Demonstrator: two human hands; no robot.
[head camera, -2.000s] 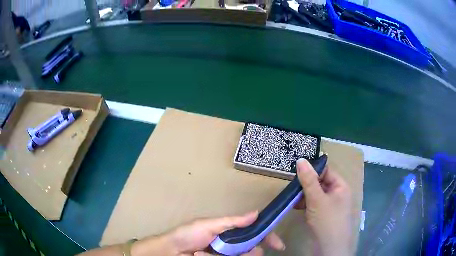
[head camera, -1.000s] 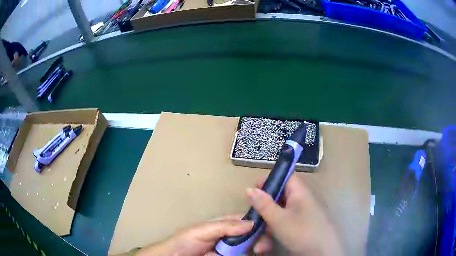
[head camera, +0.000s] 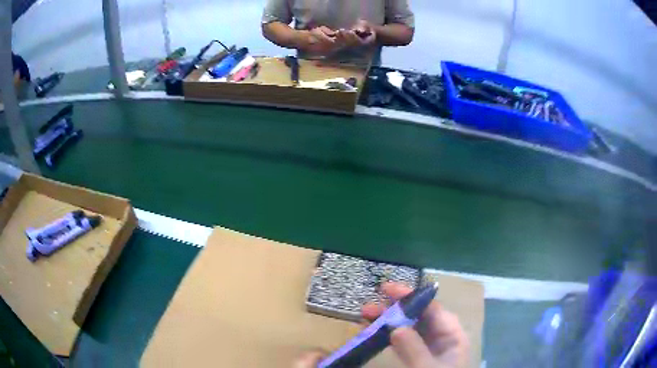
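A lavender and black handle assembly (head camera: 371, 338) is held low in front of me, its dark pointed end up and to the right. My right hand (head camera: 432, 334) grips it near the pointed end, just in front of the screw tray. My left hand (head camera: 310, 359) is mostly cut off by the bottom edge; its fingertips show at the lower end of the handle. The screw tray (head camera: 346, 286) is full of tiny silver screws and sits on the cardboard work mat (head camera: 238, 302).
A cardboard tray (head camera: 108, 277) at left holds a lavender handle shell (head camera: 59, 236). Several handles (head camera: 56, 136) lie on the green belt (head camera: 274, 180) at far left. Across it are a carton (head camera: 274, 95), a blue bin (head camera: 504, 122) and a person (head camera: 338, 29). Blurred blue things are at right.
The view has tilted up, showing the person across the belt. The handle has turned in my hands, showing more of its lavender side, and its tip is no longer over the screws.
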